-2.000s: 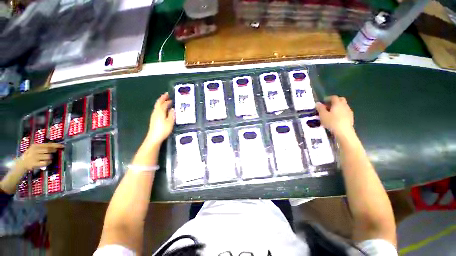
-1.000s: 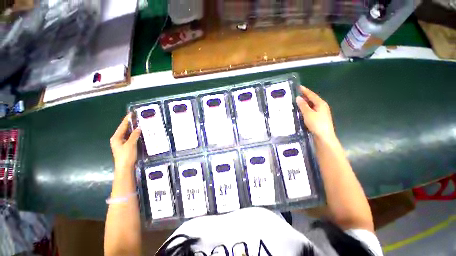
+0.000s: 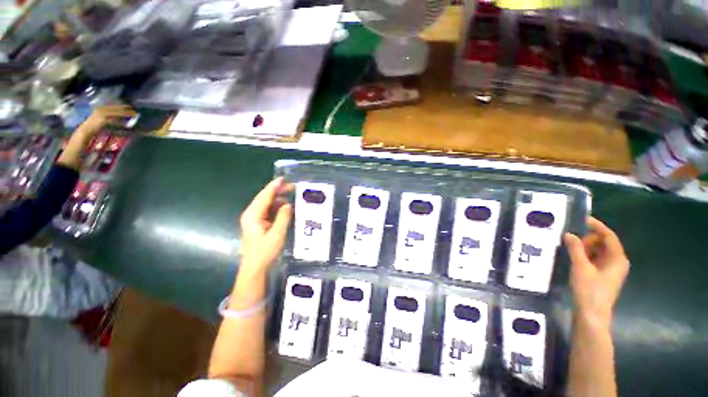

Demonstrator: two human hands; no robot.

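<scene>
A clear blister tray point(image 3: 435, 175) with two rows of pockets is held in front of me. White phone backs point(image 3: 419, 233) with dark oval windows and small dark print fill the pockets. My left hand point(image 3: 265, 225) grips the tray's left edge near its upper corner, thumb on top. My right hand point(image 3: 596, 260) grips the right edge. The tray's near edge is partly hidden by my white shirt and something dark.
A worker's arm point(image 3: 46, 194) reaches over another phone tray point(image 3: 85, 205) at left. Behind the green bench point(image 3: 178, 201) are a brown board point(image 3: 497, 139), a red loose phone point(image 3: 386, 94), stacked filled trays point(image 3: 536, 62), a fan point(image 3: 400, 19) and a bottle point(image 3: 674, 159).
The view has swung left, so the held tray and both hands appear farther right. The tray tilts differently. The other worker's arm and tray are in view at left again.
</scene>
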